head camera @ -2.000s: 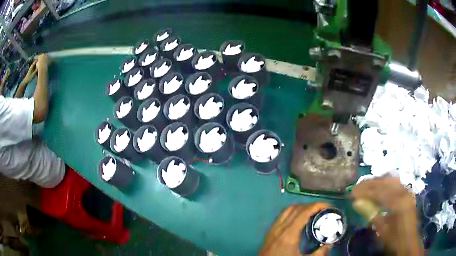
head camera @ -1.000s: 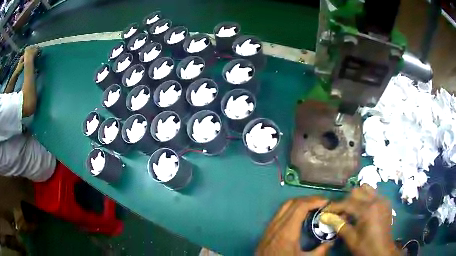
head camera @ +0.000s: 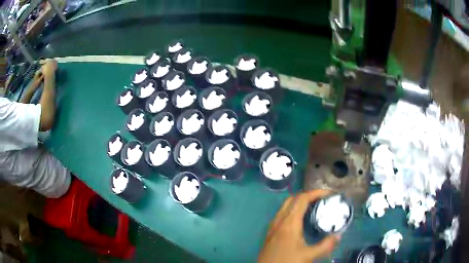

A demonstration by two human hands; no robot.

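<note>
My left hand [head camera: 292,231] holds a dark fan housing [head camera: 312,231] around its side, at the front edge of the press base plate [head camera: 329,177]. A white impeller [head camera: 333,212] fills the housing's mouth, which faces up. The hand and housing cover the front part of the plate. The press ram [head camera: 347,149] is above the plate's rear part, near its centre hole. My right hand is not in view. Another dark housing [head camera: 371,254] is cut off by the bottom edge.
Rows of dark housings with white impellers [head camera: 224,154] stand on the green bench [head camera: 226,215] at left. The green-framed press [head camera: 360,97] stands at right, beside a white impeller pile [head camera: 411,149]. A person in white [head camera: 23,123] sits at far left above a red stool [head camera: 77,210].
My left hand has raised the housing to the base plate's front edge. My right hand, on the impeller one second ago, has left the picture. The camera view has shifted.
</note>
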